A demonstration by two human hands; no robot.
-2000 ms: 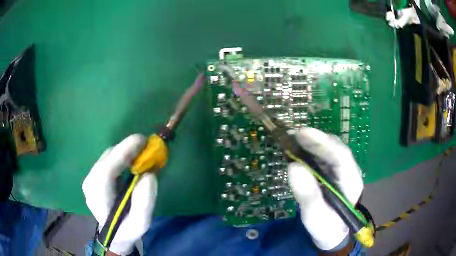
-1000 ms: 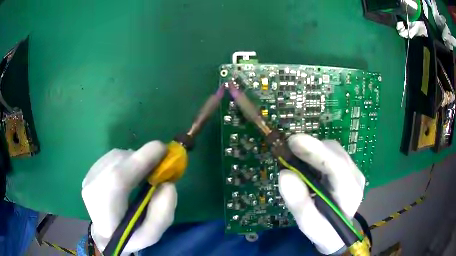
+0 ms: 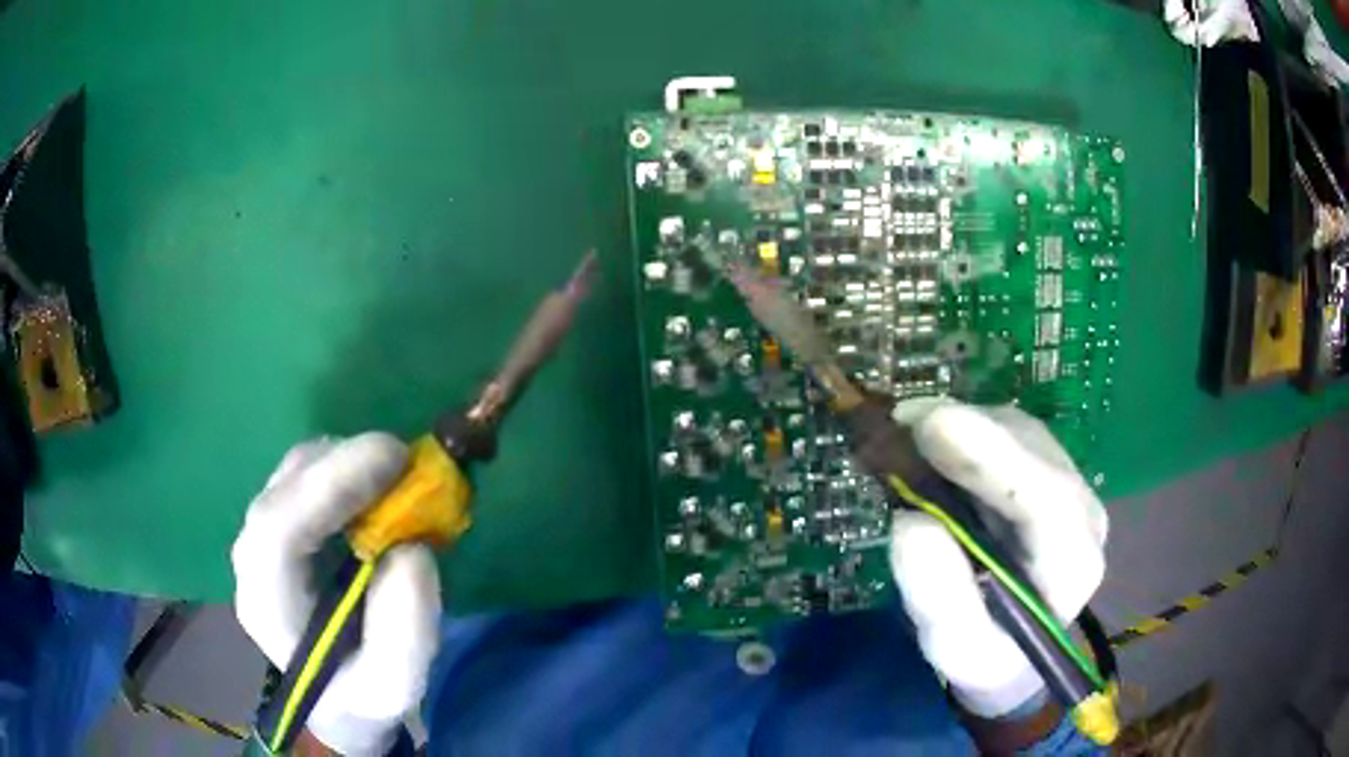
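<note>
A green circuit board (image 3: 1006, 222) with rows of silver, black and yellow parts lies on the green mat, a white bracket (image 3: 700, 89) at its top left edge. My white-gloved left hand (image 3: 337, 569) holds a soldering iron with a yellow collar (image 3: 511, 370); its tip is left of the board, over the mat. My white-gloved right hand (image 3: 1006, 540) holds a second iron (image 3: 806, 343) over the board; its tip is by the upper left parts. Whether that tip touches a part I cannot tell.
A dark iron stand with a yellow-brown sponge (image 3: 53, 367) is at the far left. Another stand with a sponge (image 3: 1275, 318) is at the far right, beside a thin silvery strand (image 3: 1197, 141). The mat's front edge curves along the wearer's blue clothing (image 3: 592, 688).
The tips met at the board's top left corner a second ago and are now apart. The left iron has moved left off the board. The board sits higher in the view.
</note>
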